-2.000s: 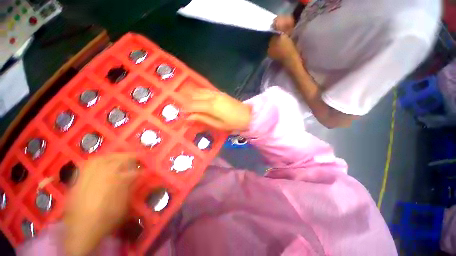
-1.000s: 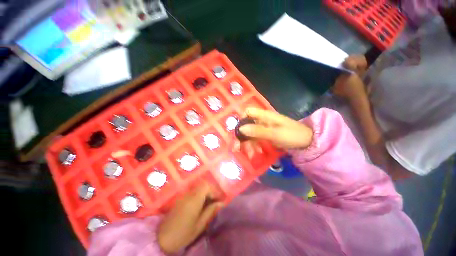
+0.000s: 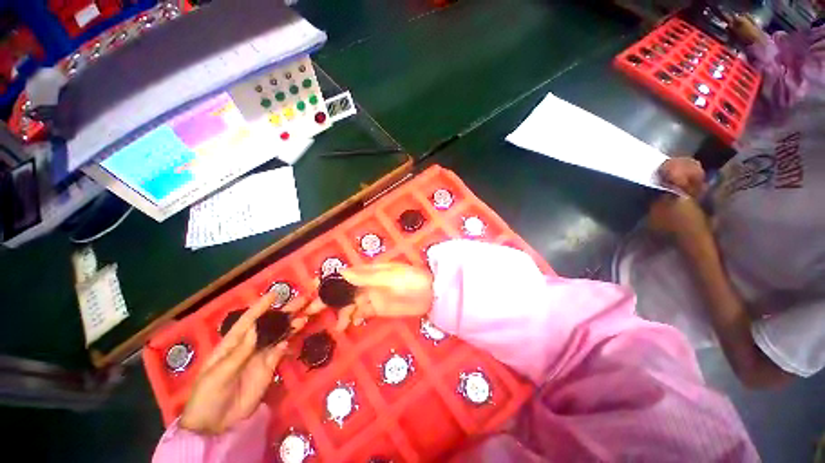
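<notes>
A red compartment tray lies tilted at the bench's near edge, with watch heads in its squares. Most show a light side, such as one near the right edge; a few are dark, one of them just below my hands. My left hand holds a dark watch head at its fingertips over the tray's left part. My right hand holds another dark watch head between thumb and fingers, close beside the first. My hands and right sleeve hide several compartments.
A white tester with a coloured screen and buttons stands behind left, a written sheet before it. A wooden strip runs behind the tray. Label slips lie far left. A person holds white paper at right, near another red tray.
The view has shifted, showing more of the tester. My hands, apart before, are now close together over the tray. A dark watch head now shows in my left hand; my right still holds one.
</notes>
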